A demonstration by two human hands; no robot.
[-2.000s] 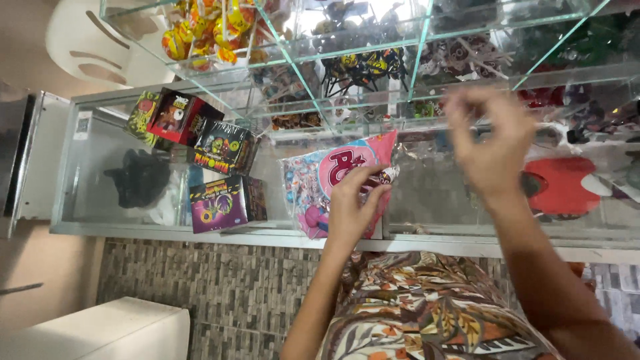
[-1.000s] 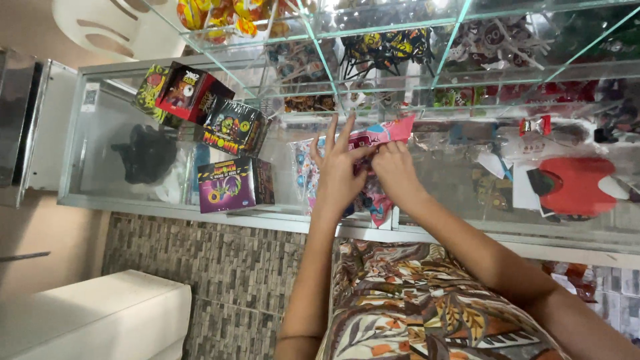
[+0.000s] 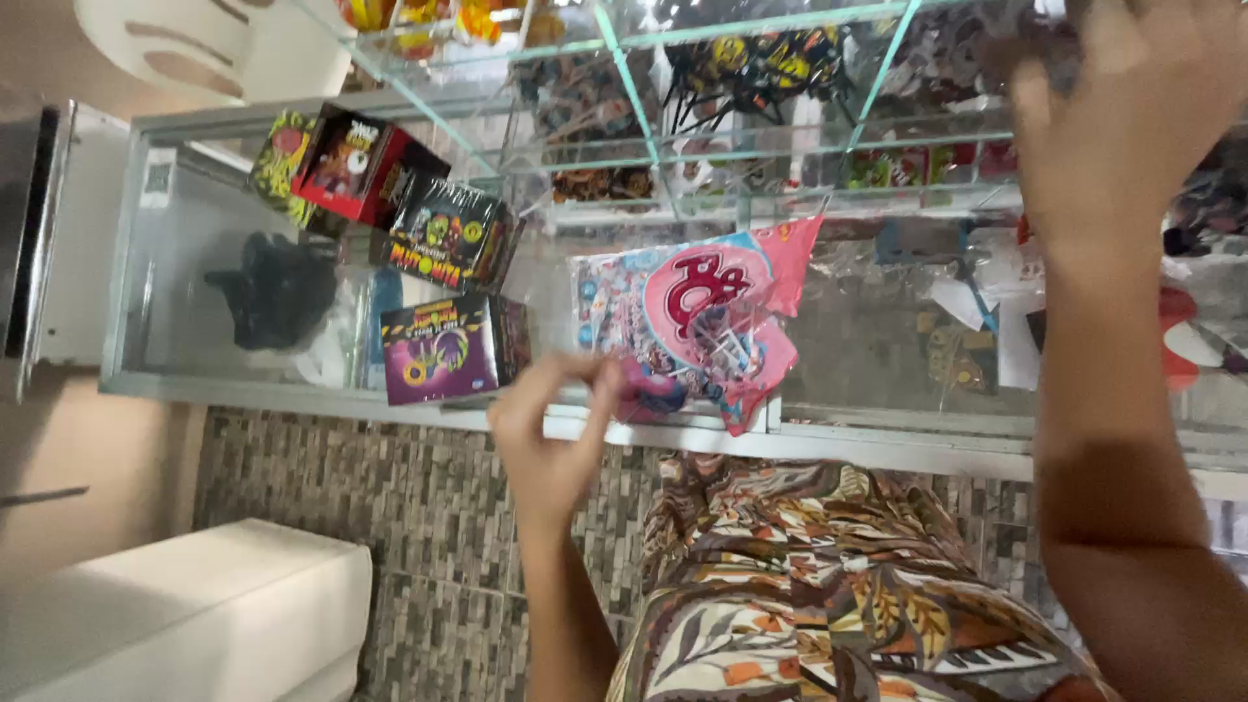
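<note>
A pink and blue plastic bag of lollipops point(image 3: 673, 317), torn open, lies on the glass counter point(image 3: 877, 361) near its front edge. Wrapped lollipops show through its opening. My left hand point(image 3: 556, 429) is at the bag's lower left corner, thumb and forefinger close together; whether they pinch the plastic is not clear. My right hand point(image 3: 1121, 127) is blurred, raised at the upper right over a glass compartment of dark wrapped sweets point(image 3: 936, 58). What its fingers hold, if anything, cannot be made out.
Left of the bag stand a purple box point(image 3: 439, 356), a black box point(image 3: 448, 234) and a red box point(image 3: 356, 166). Upright glass dividers point(image 3: 634, 97) part the sweets behind. A black bundle point(image 3: 273, 292) shows at left, a white chair point(image 3: 195, 44) beyond.
Both hands were together on the bag one second ago. Since then my right hand has moved away to the upper right, and my left hand has moved to the bag's lower left corner.
</note>
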